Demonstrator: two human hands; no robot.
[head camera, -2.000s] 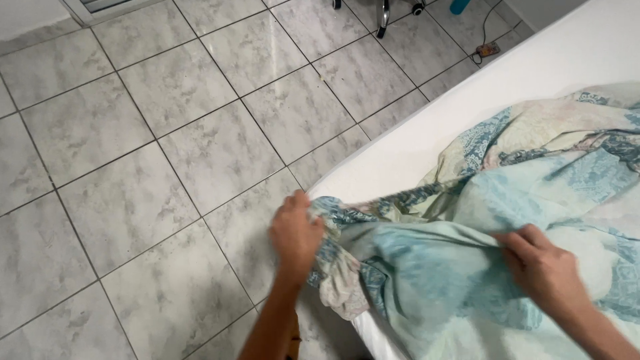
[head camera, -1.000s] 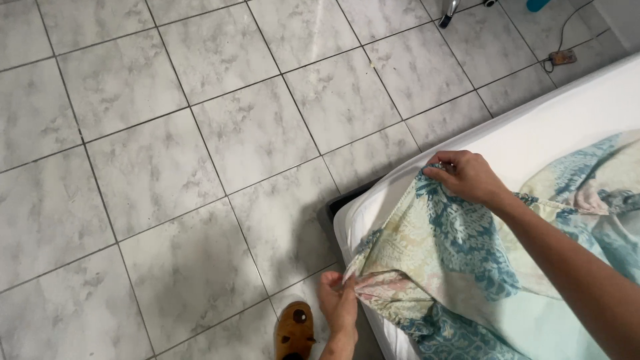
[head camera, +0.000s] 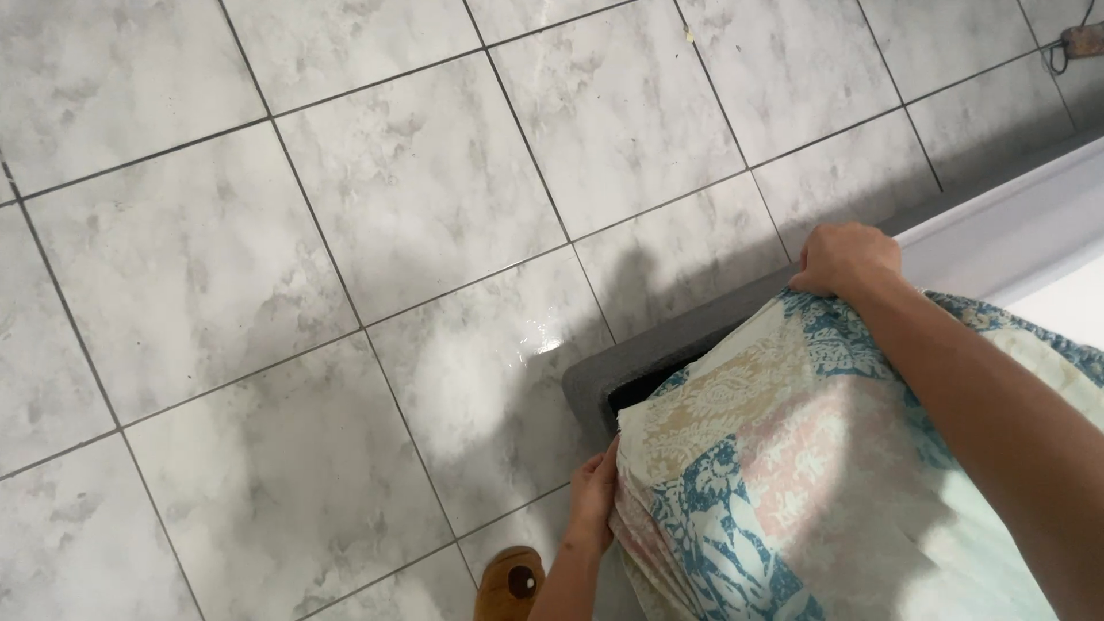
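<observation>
A patterned bed sheet (head camera: 776, 466) in blue, cream and pink is drawn over the corner of a white mattress (head camera: 1000, 216). My left hand (head camera: 593, 496) grips the sheet's edge at the near side of the corner, its fingertips partly hidden by the fabric. Farther along the other side, my right hand (head camera: 849, 259) is closed on the sheet's edge beside the mattress. Between my hands the cloth is pulled fairly taut over the corner. Under it shows the grey upholstered bed frame (head camera: 595, 388), with a dark gap inside its corner.
Pale marbled floor tiles (head camera: 448, 285) with dark joints lie left of and beyond the bed. A brown slipper (head camera: 511, 582) with an eye-like spot is at the bottom, by my left forearm. A small brown box with a cable (head camera: 1082, 41) lies on the floor at top right.
The sheet, bunched two seconds ago, is now spread over the mattress corner. The bed frame's corner shows more than before. Both hands still hold the sheet.
</observation>
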